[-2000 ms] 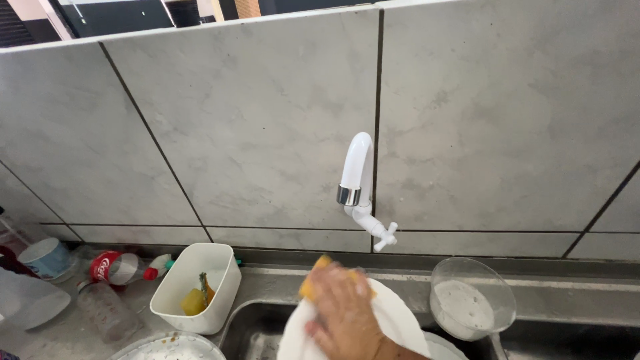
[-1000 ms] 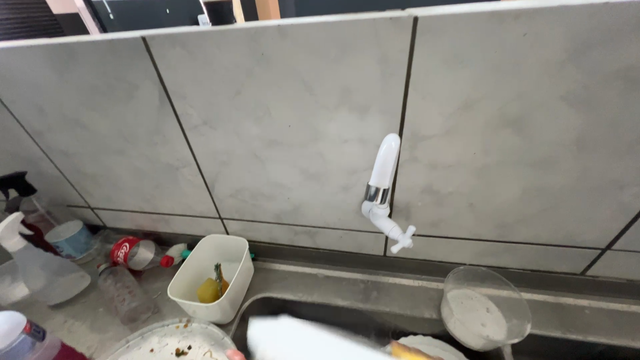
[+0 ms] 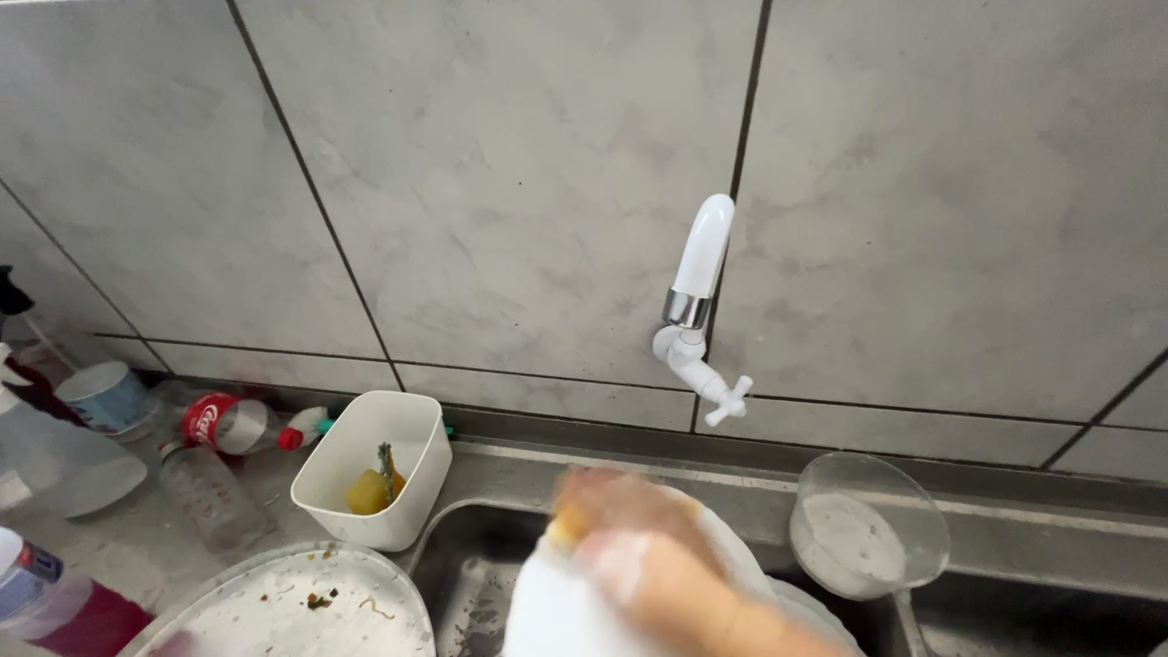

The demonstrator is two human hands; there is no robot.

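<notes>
My right hand (image 3: 648,538), blurred and with suds on it, is closed around a yellow sponge (image 3: 568,525) and presses it on a white plate (image 3: 557,602). The plate is tilted over the left basin of a steel sink (image 3: 479,584). Another white dish (image 3: 808,611) shows behind the plate at its right. My left hand is out of view. A white tap (image 3: 703,260) with a cross handle is on the wall above. Right of my hand, a clear bowl (image 3: 867,534) with whitish content rests on the sink's edge, by the divider.
Left of the basin stands a white plastic tub (image 3: 315,493) holding a yellow sponge piece. Nearer is a round dish (image 3: 274,611) with food scraps. Further left are a Coca-Cola bottle (image 3: 239,424) on its side, a clear bottle (image 3: 210,497), a spray bottle (image 3: 64,461), a cup (image 3: 108,397) and a bottle with pink liquid (image 3: 78,607).
One second ago the plate was raised edge-on, low in the view, with the sponge low beside it; now the plate's face shows and my right hand is on it with the sponge.
</notes>
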